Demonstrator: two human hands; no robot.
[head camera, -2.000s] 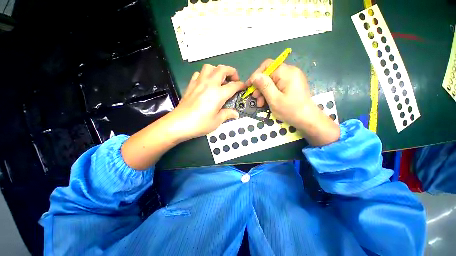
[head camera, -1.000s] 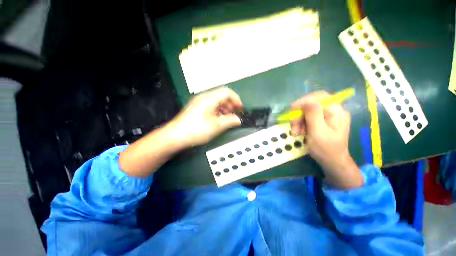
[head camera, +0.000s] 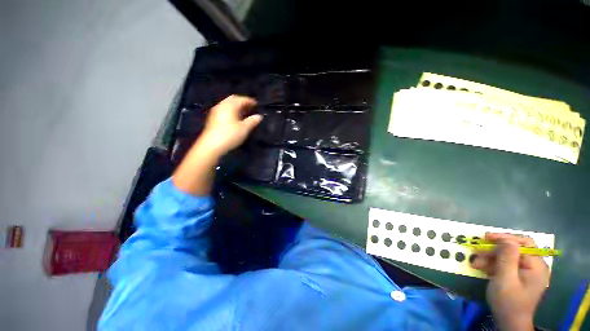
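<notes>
My left hand (head camera: 228, 126) is over the shiny black blister tray (head camera: 327, 132), fingers bent and partly apart; dark parts of the tray lie right beside the fingertips, and I cannot tell whether it holds a part. My right hand (head camera: 514, 275) holds the yellow tweezers (head camera: 517, 247), their tip pointing left over the backing sheet (head camera: 404, 251) with two rows of black round pads. Whether a pad is at the tip cannot be told. The fingers cover part of the sheet's right half.
A fanned stack of cream pad sheets (head camera: 479, 126) lies on the green bench surface (head camera: 446, 184) beyond the sheet. Yellow and blue tape (head camera: 576, 309) shows at the lower right. Grey floor with a red object (head camera: 81, 252) is at the left.
The view has swung left. My left hand has moved from the bench to the tray; the dark housing is no longer seen on the bench. My right hand has the tweezers over the sheet.
</notes>
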